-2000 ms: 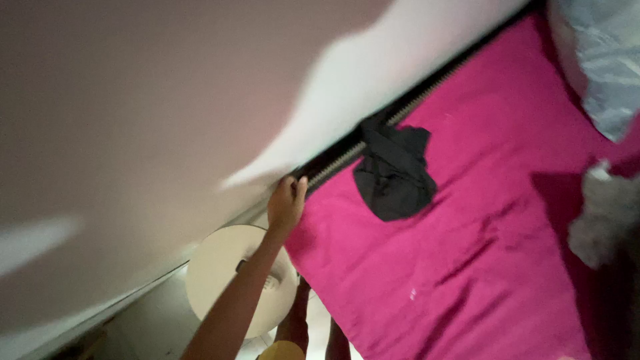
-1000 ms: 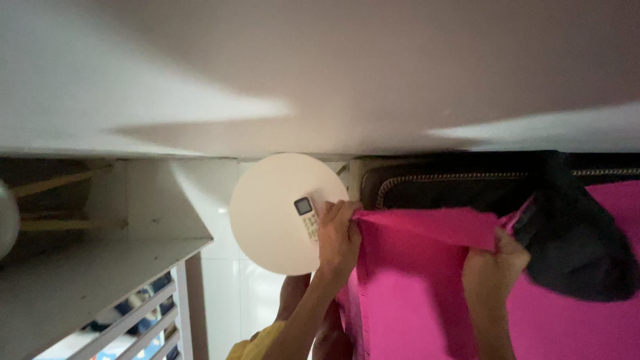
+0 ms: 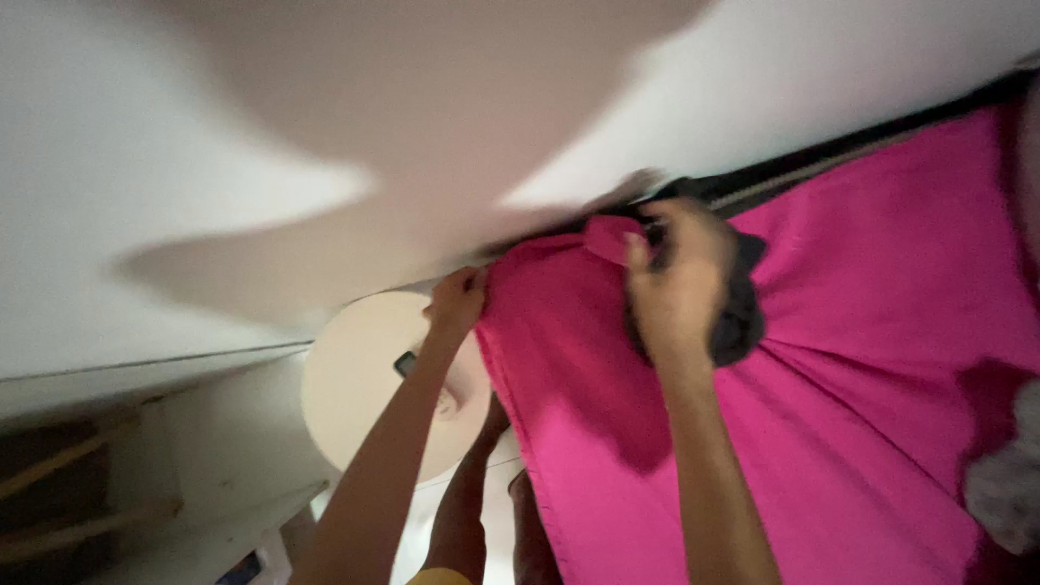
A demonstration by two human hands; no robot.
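Observation:
A bright pink sheet (image 3: 601,357) covers the mattress up to its dark, zip-edged side along the wall. My left hand (image 3: 457,299) grips the sheet's corner beside the wall, over the edge of a round cream table. My right hand (image 3: 682,272), blurred, is over the sheet near the mattress edge, thumb and fingers apart; whether it touches the raised fold of sheet before it cannot be told. A black cloth (image 3: 741,317) lies bunched on the sheet, partly hidden behind my right hand.
The round cream table (image 3: 357,382) stands at the bed's corner with a remote control (image 3: 405,364) on it, partly covered by my left forearm. A pale wall (image 3: 455,97) runs along the bed. A grey fluffy thing (image 3: 1007,471) lies at the right. Shelving (image 3: 236,463) is at lower left.
The sheet now covers the mattress corner that showed dark one second ago. My right hand, then holding the sheet's edge beside the black cloth, now has its fingers apart. The view has turned.

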